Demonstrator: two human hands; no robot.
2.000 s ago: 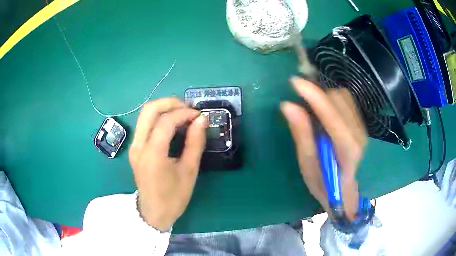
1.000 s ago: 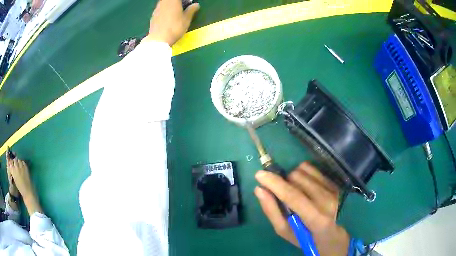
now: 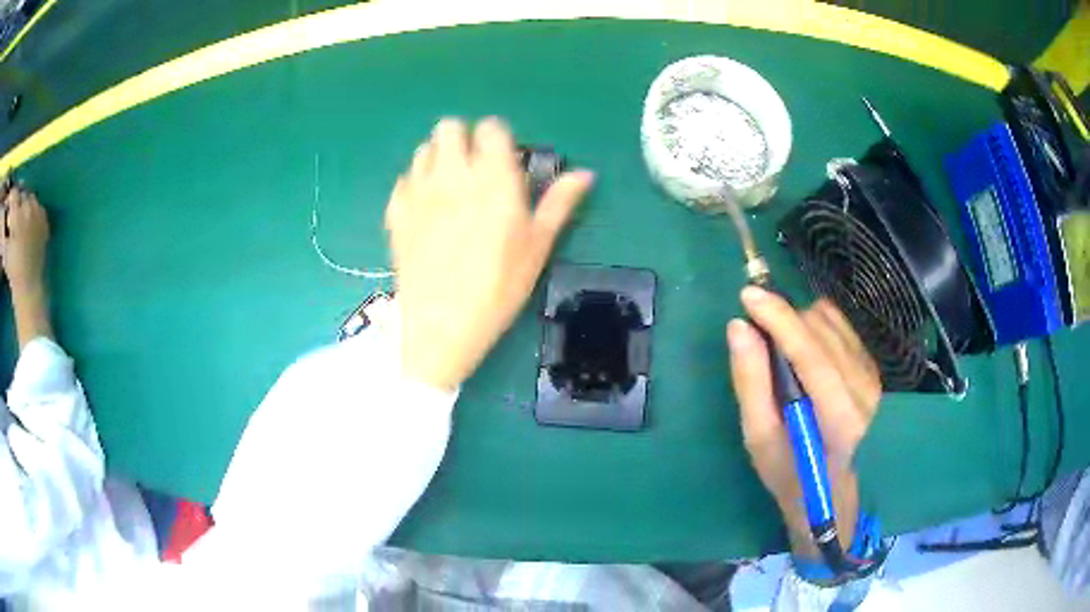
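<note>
My left hand point(image 3: 472, 245), palm down, holds a small dark watch housing point(image 3: 542, 170) between fingers and thumb, above and left of the fixture; the fingers partly hide it. The black fixture point(image 3: 594, 411) lies flat on the green mat with an empty recess. My right hand point(image 3: 813, 401) grips the soldering iron point(image 3: 809, 460) by its blue and dark handle. The iron's tip is at the near rim of the round whitish cleaning pot point(image 3: 661, 155). Another watch housing point(image 3: 362, 316) lies left, partly covered by my left sleeve. Thin solder wire point(image 3: 323, 251) curves beside it.
A black fume fan point(image 3: 920, 257) stands right of my right hand, with a blue soldering station point(image 3: 998, 239) beyond it. A short metal rod point(image 3: 876, 116) lies behind the fan. A yellow strip point(image 3: 538, 14) edges the belt at the back. Another person's hand point(image 3: 24, 245) is at far left.
My left hand has come back from over the belt to near the fixture with a dark housing. Two seconds ago a housing sat in the fixture. The iron's tip stays at the pot.
</note>
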